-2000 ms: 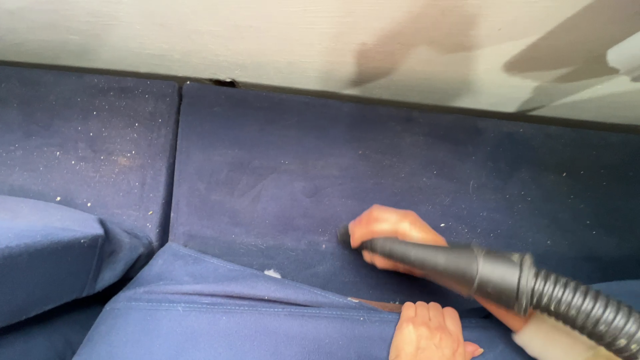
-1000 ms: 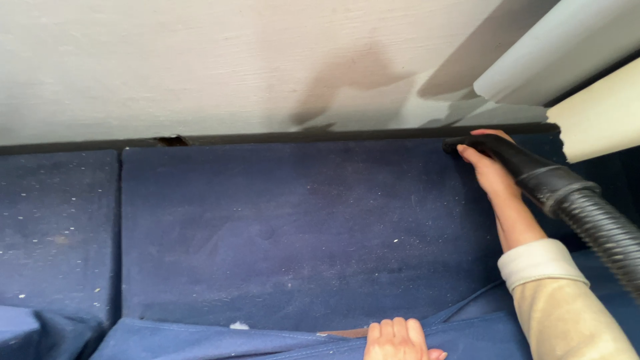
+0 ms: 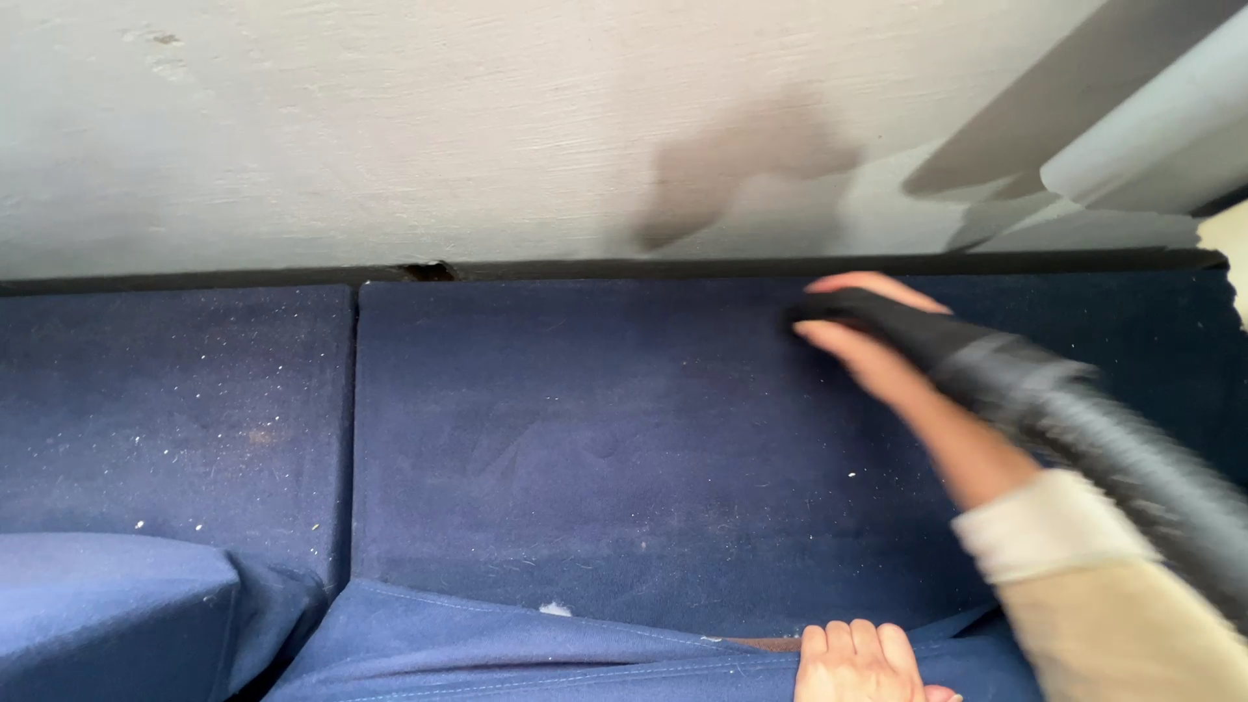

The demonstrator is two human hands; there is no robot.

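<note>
My right hand (image 3: 873, 336) is closed around the black nozzle of a vacuum cleaner (image 3: 960, 346), blurred, with its tip at the back part of a dark blue fabric seat cushion (image 3: 585, 409). From the nozzle a ribbed grey hose (image 3: 1141, 468) runs down to the right, beside my beige sleeve. My left hand (image 3: 861, 663) grips the folded edge of a lighter blue fabric cover (image 3: 546, 653) at the bottom. A small white tuft (image 3: 556, 609) lies by the cover's edge. Pale specks are scattered on the cushion's front and right parts.
Another dark blue cushion (image 3: 195, 419), strewn with white crumbs, adjoins at the left across a narrow gap. Raised blue fabric (image 3: 107, 614) stands in front of it. A whitish wall (image 3: 439, 127) rises behind, with a dark hole (image 3: 429, 272) at its foot. Pale rolled material (image 3: 1160, 107) hangs at upper right.
My right hand has carried the nozzle from the cushion's middle to its back right, then leftward near the back edge. My left hand has stayed on the cover. The view has shifted.
</note>
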